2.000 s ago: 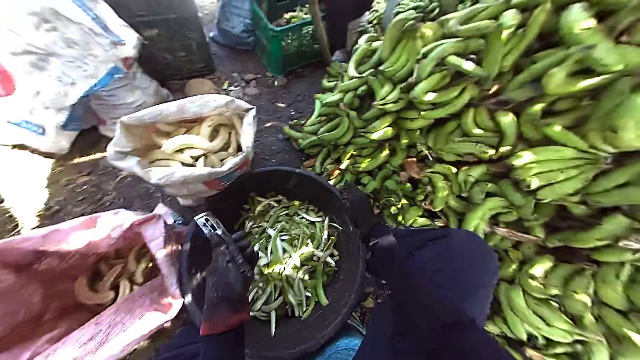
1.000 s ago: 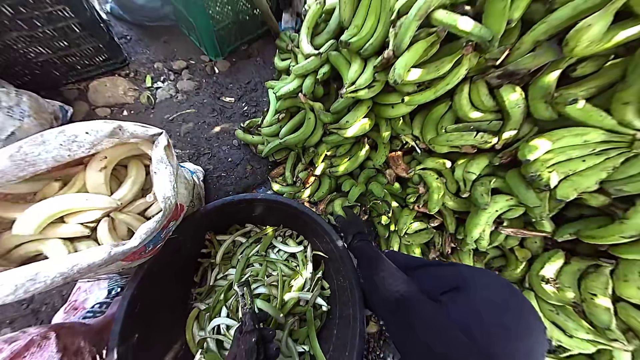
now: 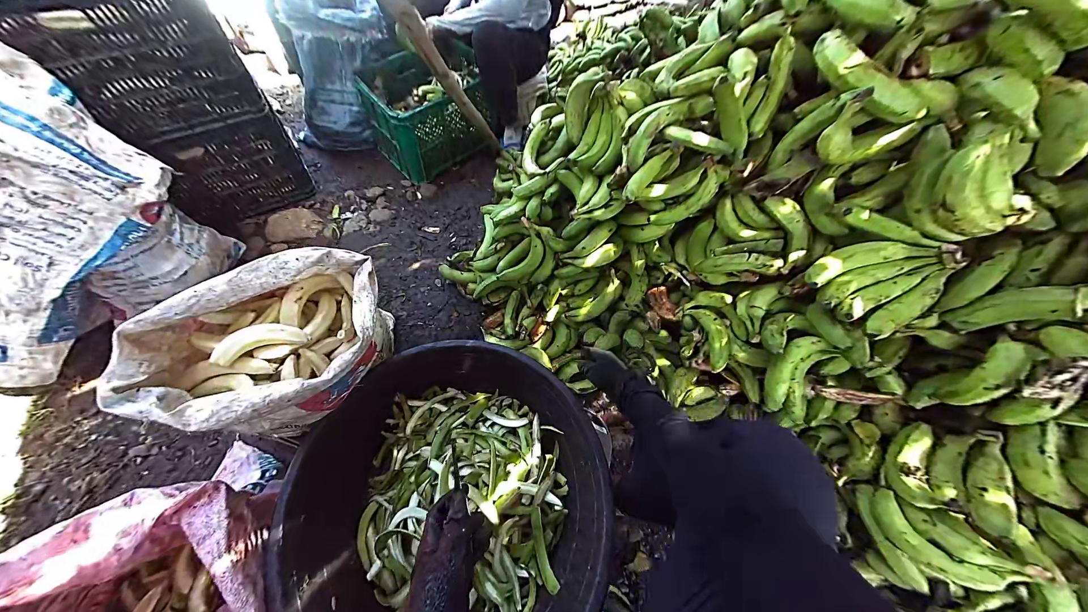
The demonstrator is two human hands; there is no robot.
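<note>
My left hand [image 3: 450,531], dark and seemingly gloved, is above the peels at the near part of a round black tub [image 3: 586,459]. Its fingers are closed around a thin upright tool, apparently a knife [image 3: 456,467]. Green and pale plantain peels [image 3: 501,442] lie in the tub. Just beyond the tub's right rim, my right hand [image 3: 608,374], in a dark glove, is at the near edge of a large heap of green plantains [image 3: 714,238]. Its fingers are among the small fruit, and whether they grip one is hidden.
Peeled plantains [image 3: 259,340] fill an open white sack [image 3: 153,408] left of the tub; a pink sack [image 3: 110,527] is nearer. Black crates [image 3: 204,110], a white woven sack [image 3: 59,195] and a green crate [image 3: 433,136] stand farther off. Beside the green crate, a person [image 3: 506,59] sits near a leaning stick [image 3: 442,68].
My left hand was at the tub's left side two seconds ago and is now over the peels. The view has shifted considerably between frames. My right hand stays by the heap since one second ago.
</note>
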